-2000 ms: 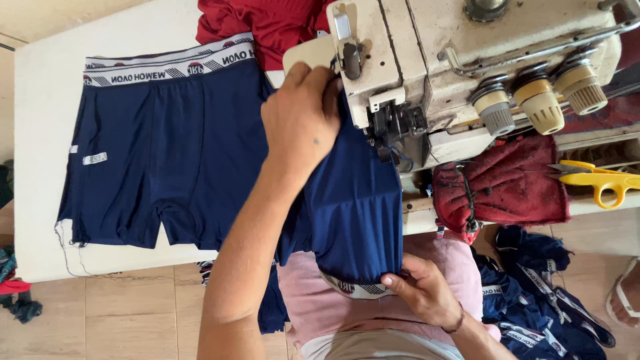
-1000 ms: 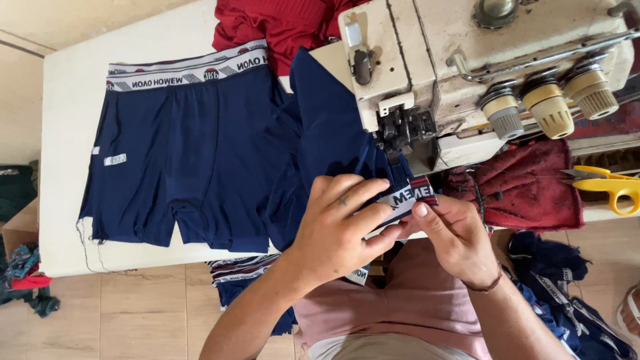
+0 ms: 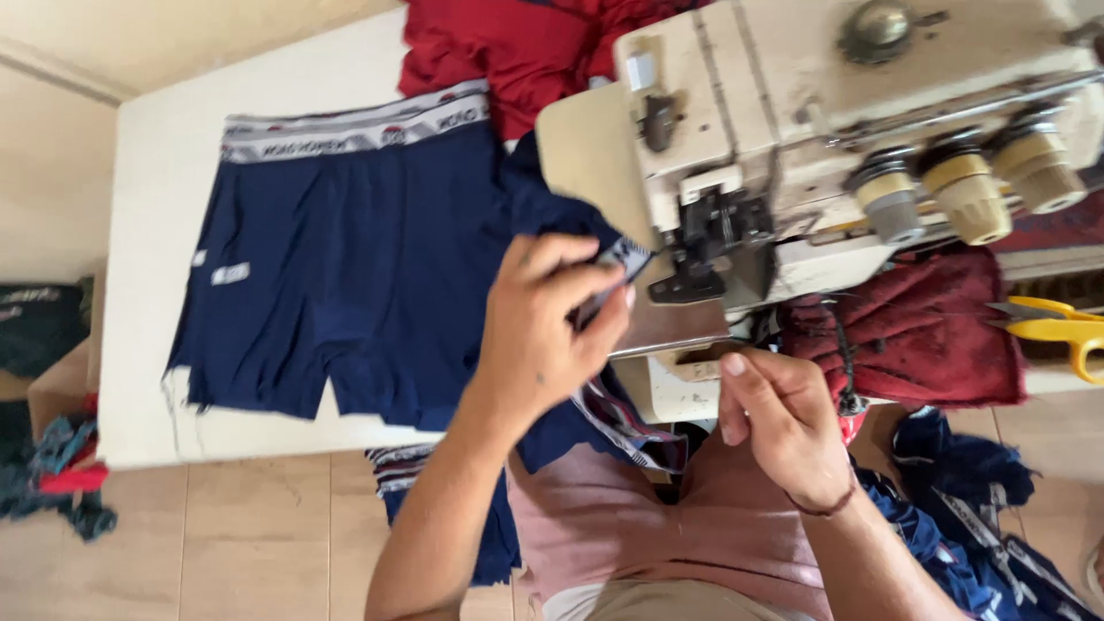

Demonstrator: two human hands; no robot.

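My left hand (image 3: 556, 315) grips the end of a grey-and-black elastic waistband (image 3: 628, 256), left of the presser foot (image 3: 686, 286) of an overlock sewing machine (image 3: 707, 95). Navy fabric (image 3: 552, 435) joined to a patterned waistband hangs from the table edge below that hand. My right hand (image 3: 780, 414) is below the machine's front edge, thumb and index finger pinched together; whether a thread is between them cannot be told. Navy boxer shorts (image 3: 345, 259) with a lettered waistband lie flat on the white table (image 3: 155, 198).
Red fabric (image 3: 509, 43) is heaped behind the shorts. A dark red cloth (image 3: 923, 336) and yellow-handled scissors (image 3: 1056, 326) are right of the machine. Navy garments (image 3: 957, 517) lie on the floor at the lower right; mixed cloths (image 3: 69, 457) lie at the far left.
The hands were together at the waistband a second ago; now they are apart, the left still on it and the right off it. The garment has moved away from the presser foot, leftward.
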